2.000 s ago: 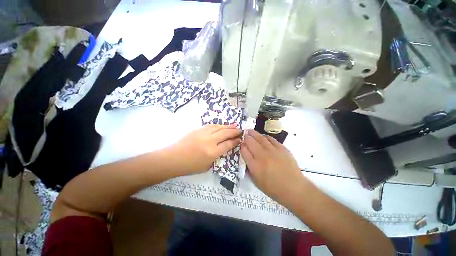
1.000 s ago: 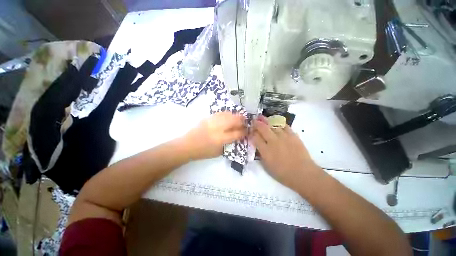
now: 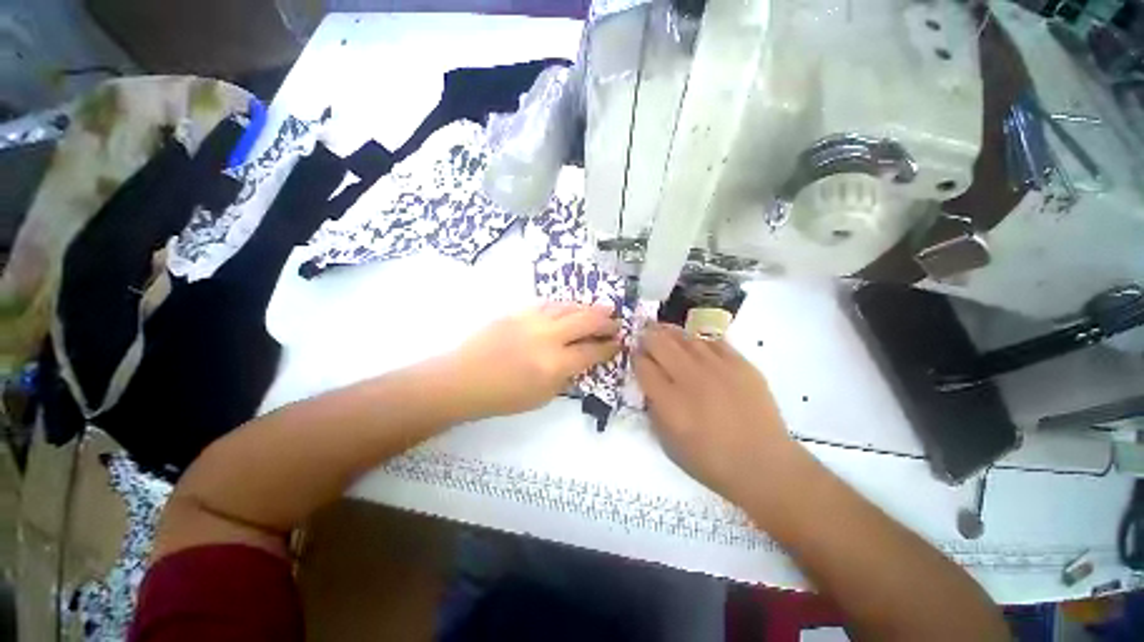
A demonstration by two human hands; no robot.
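A white-and-dark lace panel [image 3: 571,261] runs under the head of the off-white sewing machine [image 3: 803,113], with more lace spread to the left. My left hand [image 3: 546,357] presses on the lace left of the needle area, fingers together. My right hand [image 3: 709,399] has its fingertips on the fabric edge just in front of the presser foot. The fingertips of both hands nearly meet. A small black end [image 3: 596,411] of the piece sticks out below. The needle tip is too small to make out.
Black fabric pieces [image 3: 207,351] lie at the left over the table edge. A yellowish block [image 3: 709,322] sits right of the needle. A clear plastic-wrapped part [image 3: 532,151] hangs left of the head. A dark pad [image 3: 935,383] lies at the right. A printed ruler [image 3: 577,499] runs along the front edge.
The lace has moved forward under the machine head, and less of it shows below my hands. Both hands stay at the needle area. The camera view has shifted slightly.
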